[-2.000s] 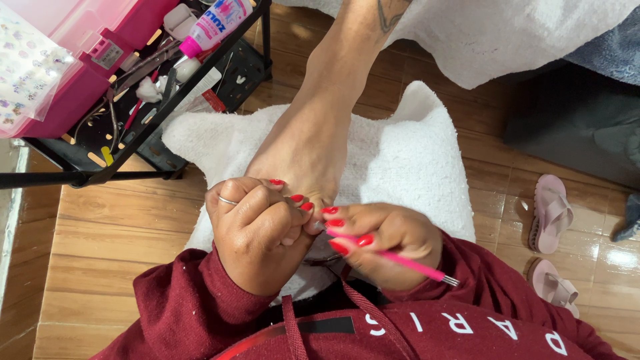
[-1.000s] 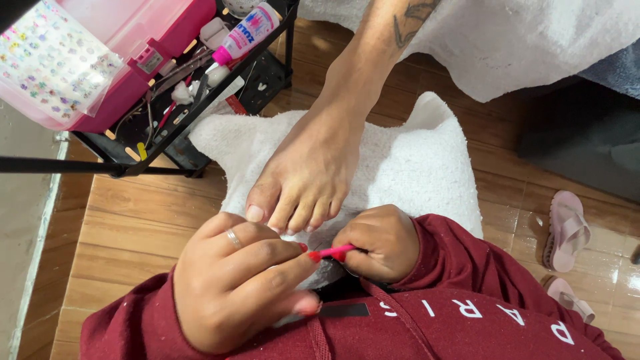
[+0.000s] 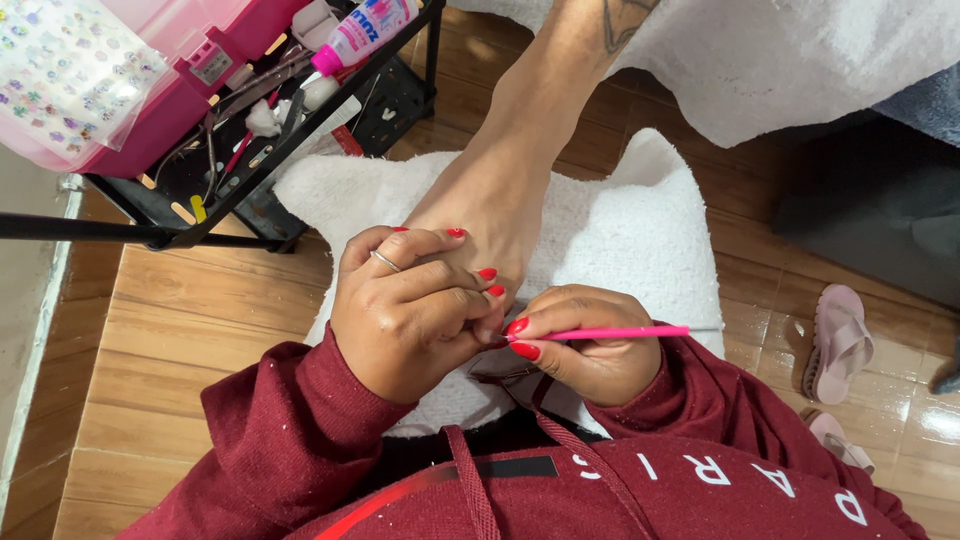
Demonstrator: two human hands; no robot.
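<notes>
Another person's bare foot [image 3: 487, 202] rests on a white towel [image 3: 637, 225], its toes mostly hidden behind my fingers. My left hand [image 3: 412, 315], with a ring and red nails, is closed around the toes. Between the thumb and fingers of my right hand [image 3: 592, 337] is a thin tool with a pink handle [image 3: 615, 332]. The tool lies nearly level, its fine tip at a toe beside my left fingertips. What the tip touches is too small to tell. Below my hands, a dark metal implement [image 3: 506, 375] lies on the towel, partly hidden.
At the upper left, a black cart [image 3: 255, 169] holds a pink case [image 3: 142, 135], a sheet of nail stickers [image 3: 67, 75], a Zulu acetone bottle [image 3: 364, 34], cotton [image 3: 262, 118] and metal tools. Pink flip-flops [image 3: 838, 341] lie on the floor at right. Another white towel [image 3: 750, 67] hangs at the upper right.
One second ago my hands were below the toes, which showed uncovered. Now my left hand is around the toes, and the pink tool's tip is at one of them.
</notes>
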